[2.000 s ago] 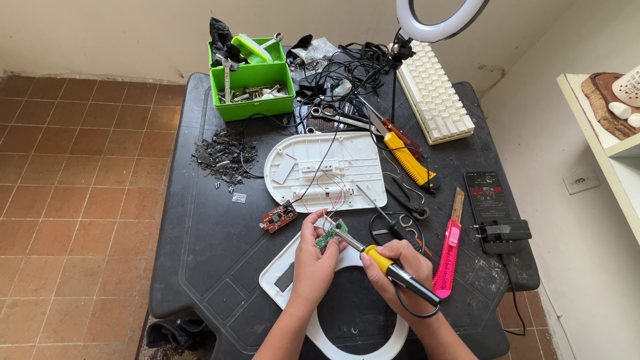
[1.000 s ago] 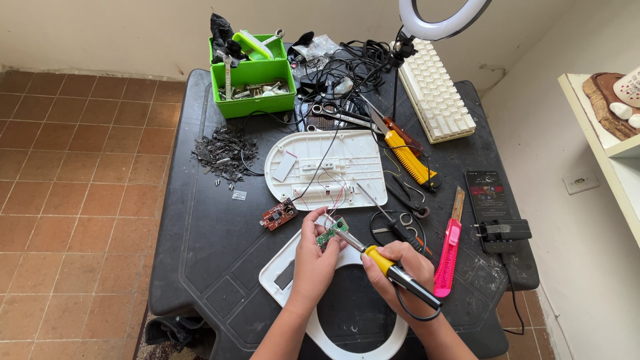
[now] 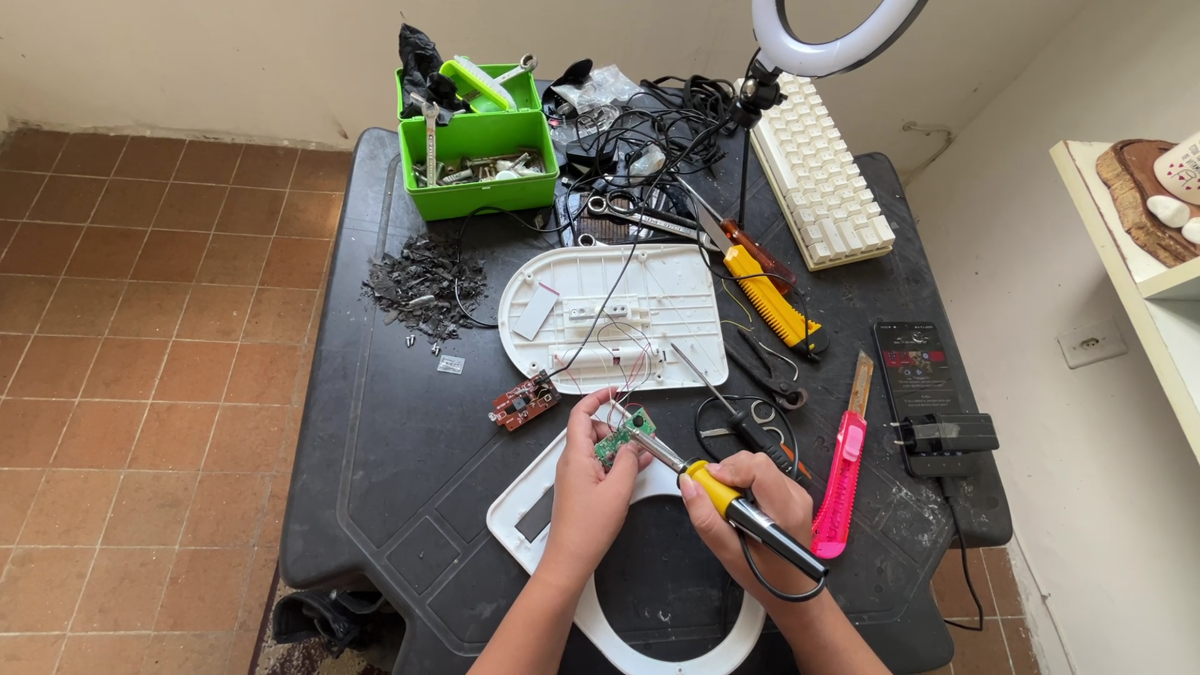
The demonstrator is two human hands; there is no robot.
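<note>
My left hand (image 3: 600, 469) grips a small green circuit board (image 3: 625, 437) by its edges, above a white plastic frame (image 3: 689, 656) with a round opening. In my right hand (image 3: 750, 506) is a soldering iron (image 3: 717, 489) with a yellow and black handle; its metal tip points at the board, and whether they touch I cannot tell. Thin wires run from the board to a white plastic housing (image 3: 609, 272) lying open just beyond. A reddish-brown circuit board (image 3: 523, 403) with a black cable lies left of my left hand.
Green toolbox (image 3: 478, 195), black scraps (image 3: 427, 286), tangled cables (image 3: 694, 112) and a white keyboard (image 3: 820, 173) lie toward the back. At right are a yellow utility knife (image 3: 769, 295), pliers (image 3: 764, 375), a pink utility knife (image 3: 842, 469), a phone (image 3: 919, 375) and a black adapter (image 3: 947, 432). A ring light (image 3: 834, 56) stands behind.
</note>
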